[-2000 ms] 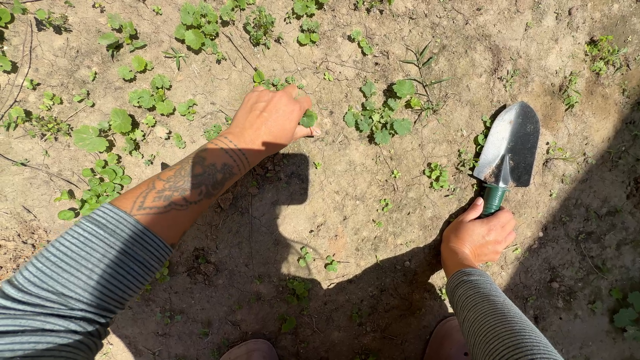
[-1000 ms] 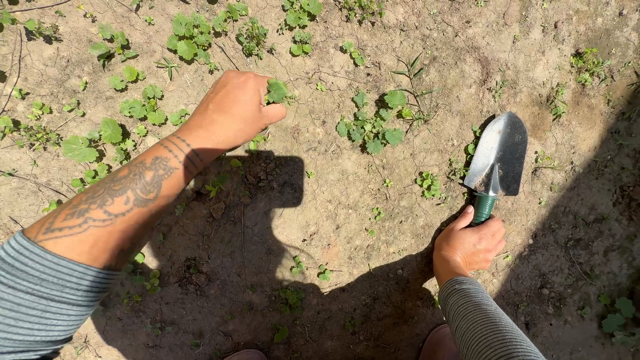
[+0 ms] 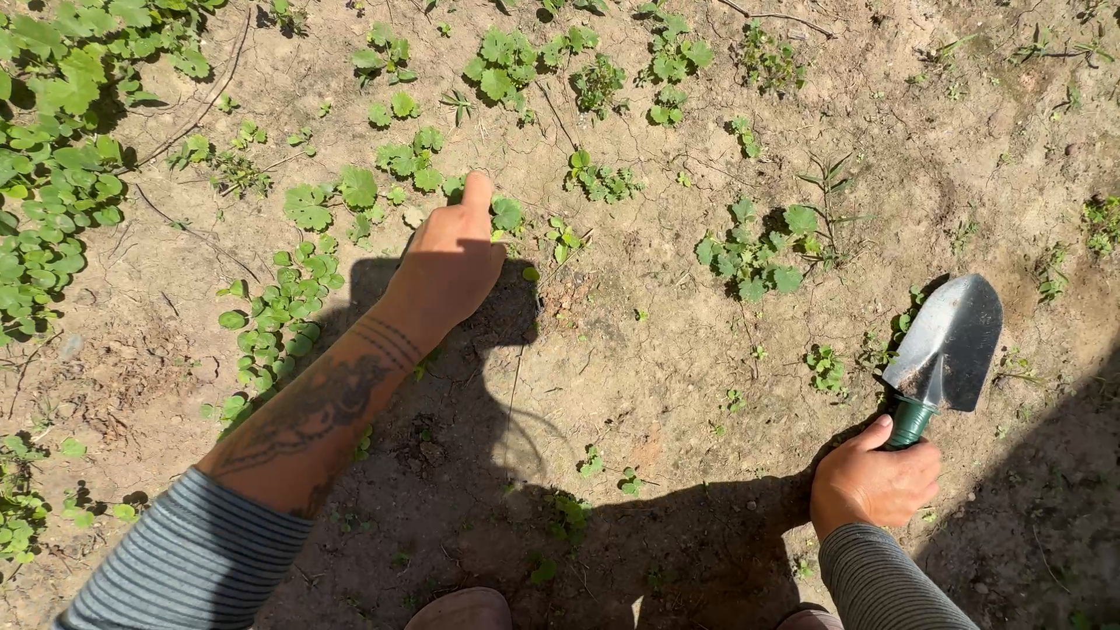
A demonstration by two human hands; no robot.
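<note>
My left hand [image 3: 453, 258] is over the soil left of centre, fingers bent down among small lobed-leaf weeds. A green leaf [image 3: 507, 214] shows just right of its fingers; whether the fingers grip it is hidden by the hand. My right hand [image 3: 878, 481] is closed around the green handle [image 3: 910, 423] of a garden trowel at the right. The trowel's metal blade [image 3: 947, 343] points up and away, with a little soil near its neck, above the ground beside small weeds. A leafy weed clump [image 3: 752, 254] grows between my two hands.
Dry, cracked soil [image 3: 630, 385] lies all around. Dense round-leaved plants [image 3: 52, 210] fill the upper left, and another patch [image 3: 280, 319] grows beside my left forearm. More weeds [image 3: 503, 66] stand at the top. The toe of a shoe [image 3: 461, 610] shows at the bottom edge.
My left hand was farther up beside the weeds and is now lower relative to them, bent down at other leaves. My right hand keeps hold of the trowel. The view has shifted.
</note>
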